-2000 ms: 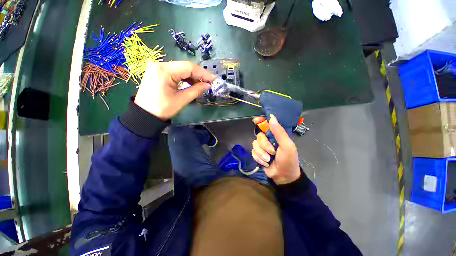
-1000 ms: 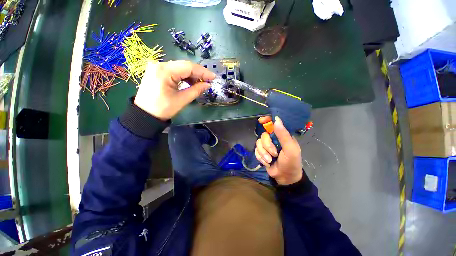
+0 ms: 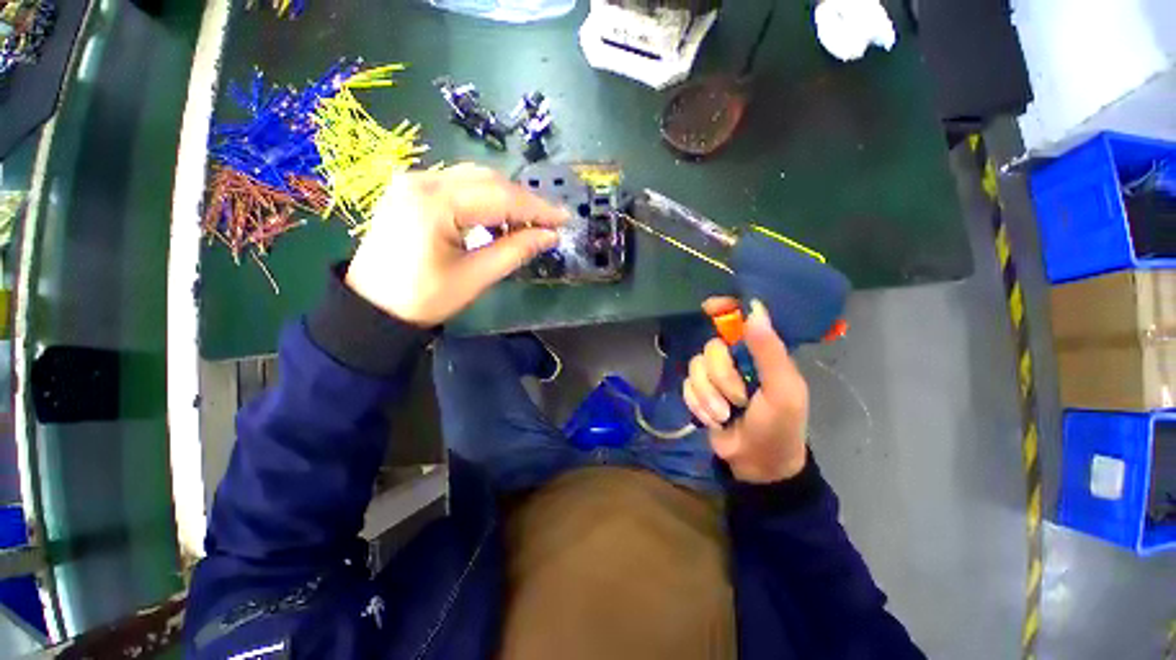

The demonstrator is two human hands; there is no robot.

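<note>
My right hand (image 3: 752, 397) holds the grip of a dark blue soldering gun (image 3: 793, 286) with an orange trigger. Its metal nose and thin feed tube point left, and their ends are at the right edge of the dark fixture (image 3: 600, 264). My left hand (image 3: 445, 239) is over the fixture's left side, thumb and forefinger nearly together; whether something thin is between them cannot be made out. Whitish smoke or glare lies by the fingertips. Small black components (image 3: 475, 112) lie behind the fixture. Yellow wires (image 3: 359, 152), blue wires (image 3: 274, 129) and brown-red wires (image 3: 252, 206) lie in a pile at the left.
A white stand (image 3: 641, 45) and a round brown dish (image 3: 702, 116) are at the far side. A crumpled white tissue (image 3: 854, 26) lies far right, a clear plastic bag (image 3: 516, 7) at the far edge. Blue bins (image 3: 1096, 206) and a cardboard box (image 3: 1116, 338) stand at right.
My right hand has moved the soldering gun to the right, drawing its nose back from my left fingertips. My left hand has stayed nearly in place over the fixture.
</note>
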